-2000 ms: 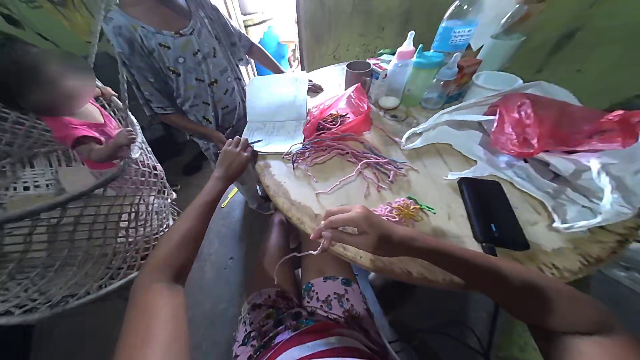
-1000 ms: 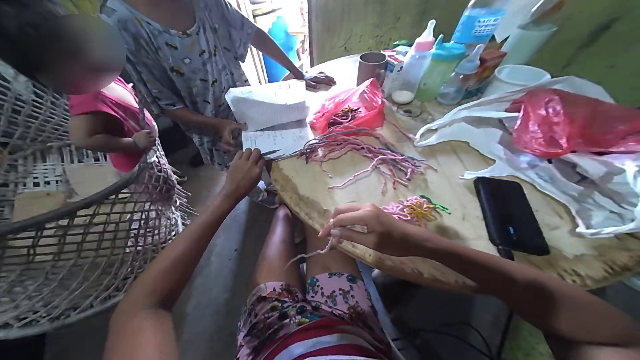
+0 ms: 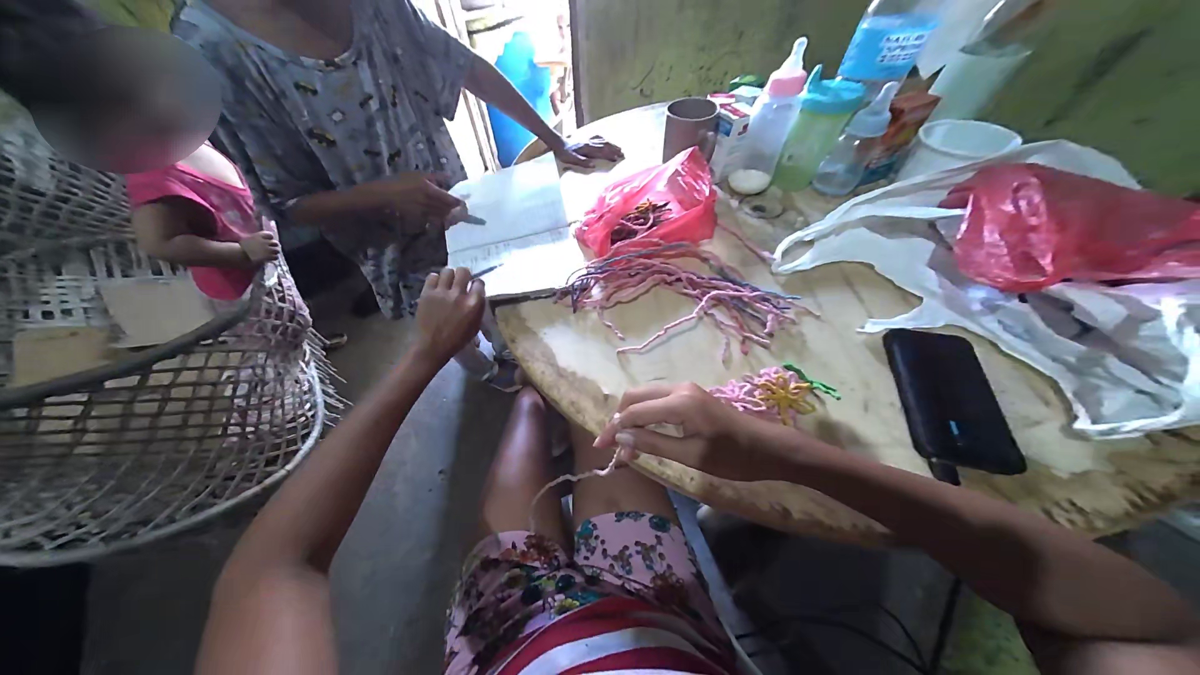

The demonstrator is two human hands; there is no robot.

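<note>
My left hand (image 3: 451, 314) is at the edge of an open notebook (image 3: 511, 211), its fingers closed on a thin dark pointed tool, perhaps a pen. At the near table edge my right hand (image 3: 689, 431) pinches a pale pink twisted cord (image 3: 570, 478), whose loose end hangs over my lap. Just beyond that hand lies a pink and yellow yarn flower piece (image 3: 773, 392) with green ends. Farther back, a bundle of pink and dark cords (image 3: 694, 291) spreads out from a red plastic bag (image 3: 652, 206).
A black power bank (image 3: 952, 398) with a cable lies at right, near a white plastic bag (image 3: 844, 246). Baby bottles (image 3: 773, 122), a mug (image 3: 690, 131) and a white tub (image 3: 966, 148) stand behind. Beside the notebook stands a person (image 3: 328, 122); a child sits in a woven hanging chair (image 3: 216, 412) at left.
The other person's hand has come over the notebook with a small pointed object in it, and the raised page now lies flatter. My hands have stayed in nearly the same places.
</note>
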